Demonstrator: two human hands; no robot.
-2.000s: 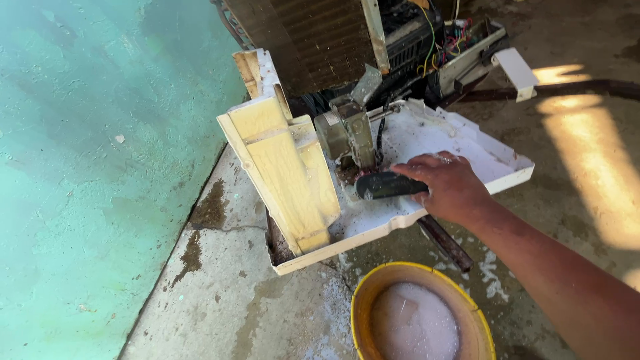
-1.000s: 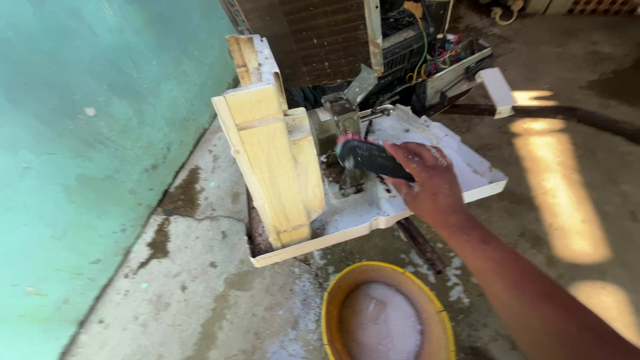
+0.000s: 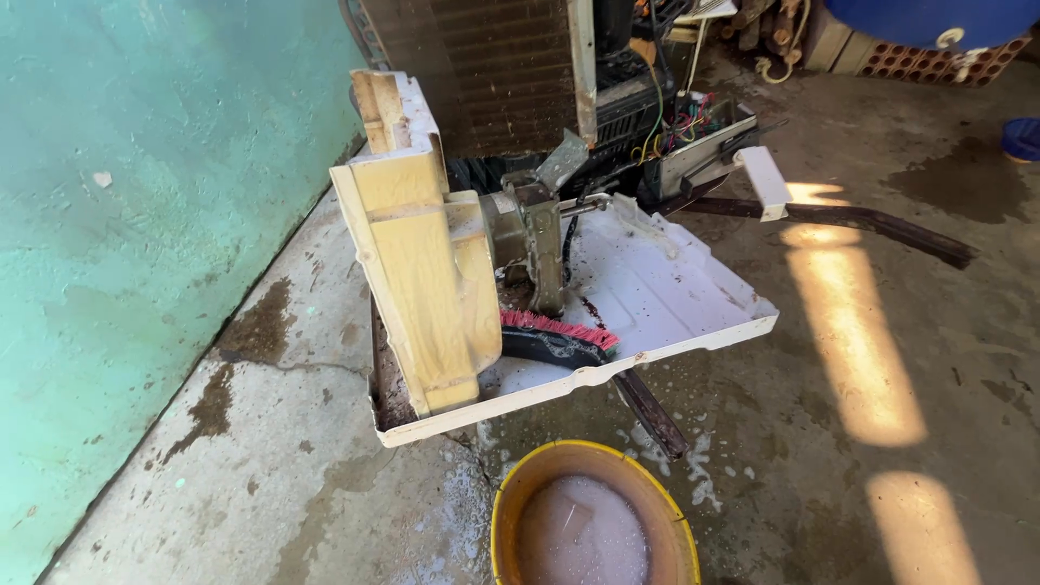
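Neither of my hands is in view. A black scrubbing brush with pink bristles [image 3: 556, 343] lies on the white base pan [image 3: 650, 280], its bristles facing up and away. Behind the brush stands a metal motor [image 3: 528, 236] with a shaft pointing right. On the left of the pan, a yellowed foam-like housing [image 3: 422, 284] stands upright and hides part of the motor. Below the pan's near edge is a yellow-rimmed bucket [image 3: 678, 520] holding cloudy, foamy water, cut off by the bottom of the view.
A finned coil [image 3: 479, 73] stands behind the pan. Colored wires [image 3: 691, 122] run to a metal box at its right. Dark metal bars [image 3: 886, 223] lie on wet concrete. A turquoise wall [image 3: 162, 203] borders the left; a blue container [image 3: 926, 20] is at upper right.
The hand that held the brush over the pan has left the view. The brush now lies on the pan, bristles up, in front of the motor.
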